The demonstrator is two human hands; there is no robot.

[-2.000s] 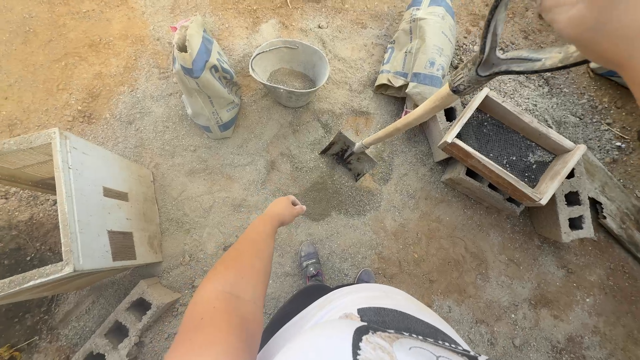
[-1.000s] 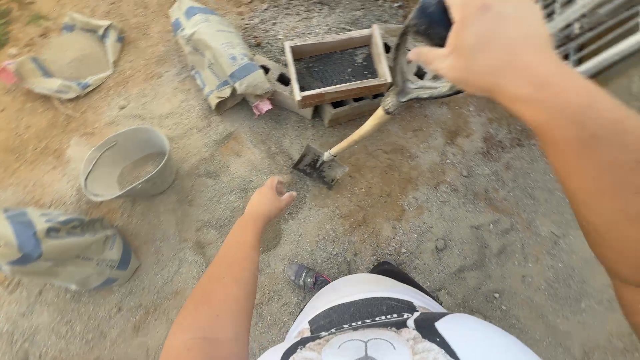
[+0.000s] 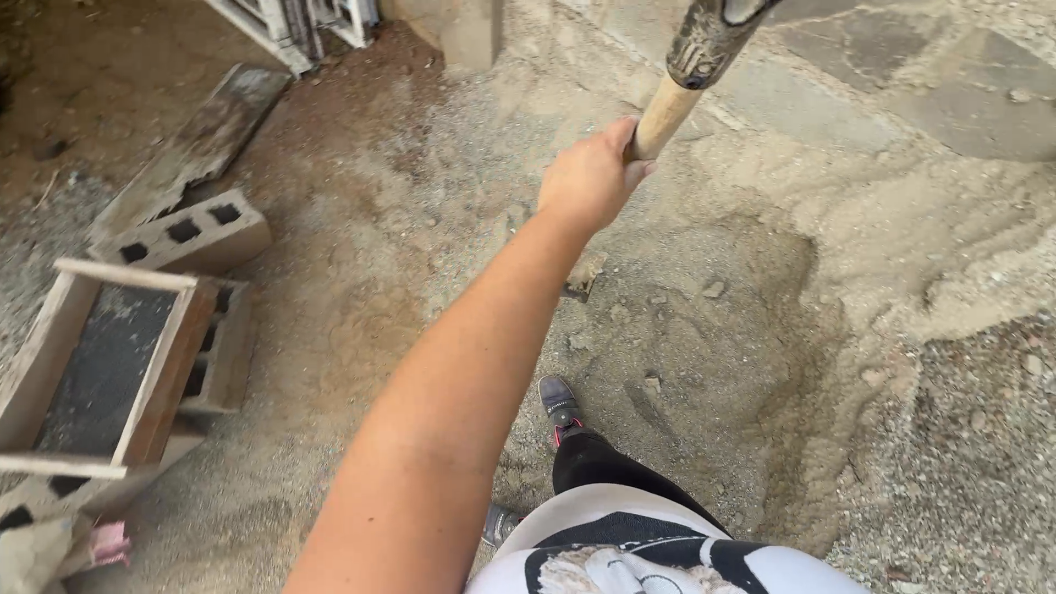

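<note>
My left hand (image 3: 590, 177) is closed around the pale wooden shaft of a shovel (image 3: 667, 111), just below its dark, worn grip section, at the upper middle of the head view. The shovel's upper end runs out of the top edge. Beneath my left wrist a small part of what looks like its blade (image 3: 584, 276) shows near the ground; my forearm hides the rest. My right hand is outside the view.
A wooden-framed mesh sieve (image 3: 161, 371) rests on hollow concrete blocks (image 3: 186, 235) at left, by a weathered plank (image 3: 198, 144). A sand pile (image 3: 932, 239) and gravel (image 3: 973, 454) lie at right, paving stones (image 3: 982, 91) at upper right. A metal gate (image 3: 264, 33) stands upper left.
The view has turned far to the right. My left hand, holding nothing before, has taken hold of the shovel's shaft. My right hand, earlier at the shovel's top end, has left the view.
</note>
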